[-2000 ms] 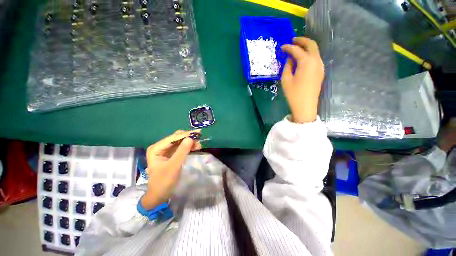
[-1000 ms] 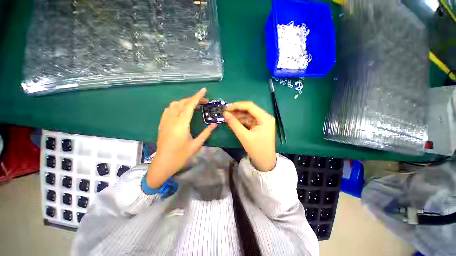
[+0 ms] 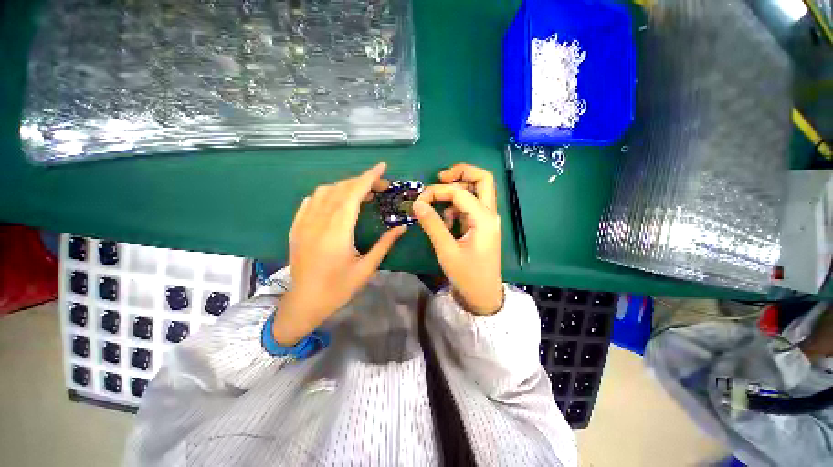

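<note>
A black rounded-square housing [image 3: 399, 202] with a pale rim lies at the green mat's front part, between my hands. My left hand [image 3: 335, 239] holds it by its left side between thumb and forefinger. My right hand [image 3: 464, 235] has thumb and forefinger pinched at the housing's right part; a small part seems to be between them, but the fingertips hide it. Dark tweezers [image 3: 517, 212] lie on the mat right of my right hand. A blue bin [image 3: 610, 77] holds a pile of small white fittings [image 3: 555, 84], with a few spilled in front of it.
A clear blister tray [image 3: 228, 82] is at the upper left, stacked clear trays [image 3: 699, 146] at the right. Below the bench edge are a white tray [image 3: 196, 264] of black housings and a black tray [image 3: 571, 339]. Another person's grey sleeve [image 3: 703, 365] shows at the lower right.
My right hand has come from the blue bin to the housing. My left hand has moved up and taken hold of the housing. In the last second, my right fingers have shifted slightly over it.
</note>
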